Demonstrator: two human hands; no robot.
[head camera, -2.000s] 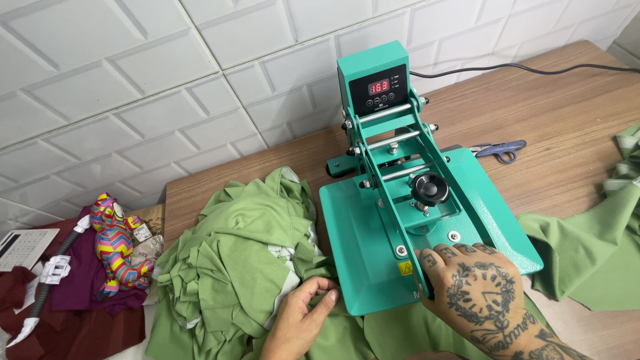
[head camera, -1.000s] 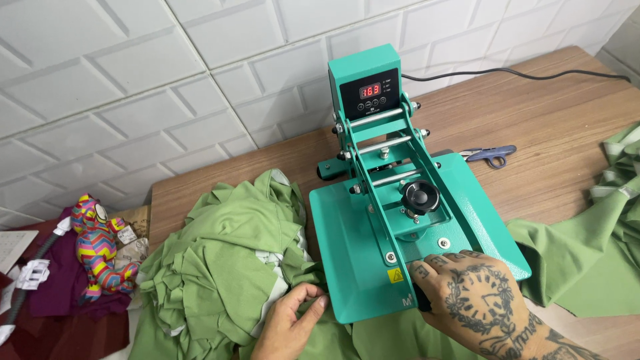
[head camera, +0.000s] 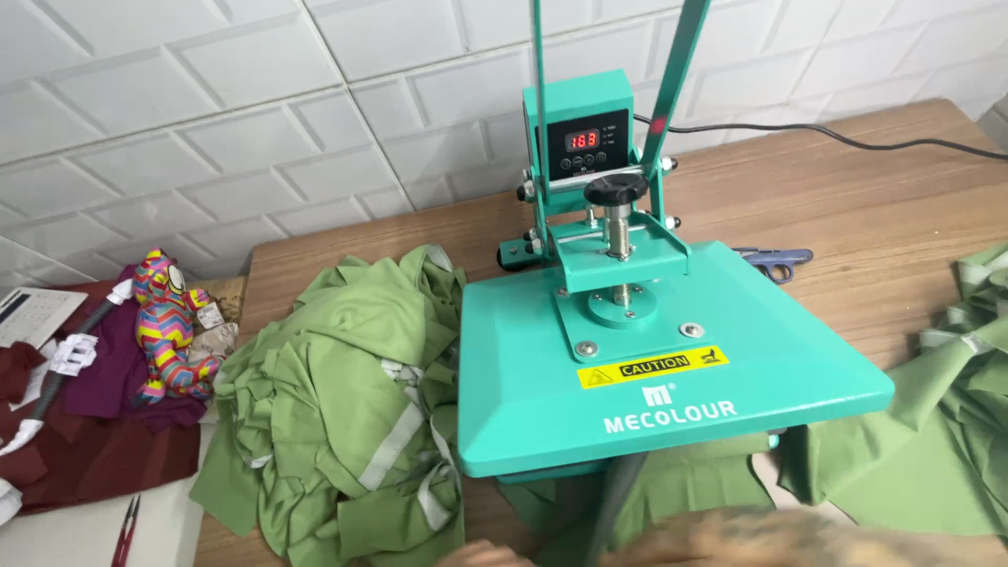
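Observation:
A green Mecolour heat press (head camera: 543, 378) stands on the wooden table with its handle arms raised and its upper plate lifted. Green fabric (head camera: 693, 480) lies under and in front of the plate. My right hand (head camera: 732, 539), blurred, is at the bottom edge, below the plate; whether it holds the fabric cannot be seen. Only a small part of my left hand (head camera: 484, 554) shows at the bottom edge, near the fabric. A dark blurred strip (head camera: 618, 504) hangs from the front of the press between the hands. The lit display is on the rear control box (head camera: 587, 142).
Crumpled green fabric with pale strips (head camera: 339, 339) is heaped left of the press, and more green fabric (head camera: 906, 457) lies right. Blue-handled scissors (head camera: 776, 260) are behind it. A colourful patterned figure (head camera: 165, 331), dark red cloth (head camera: 118, 472) and red tweezers (head camera: 126, 535) are far left. A black cable (head camera: 819, 130) runs behind.
The press has been opened: its handle arms swung up and its upper plate rose. My right hand has let go of the handle and moved down toward the bottom edge. My left hand is lower too.

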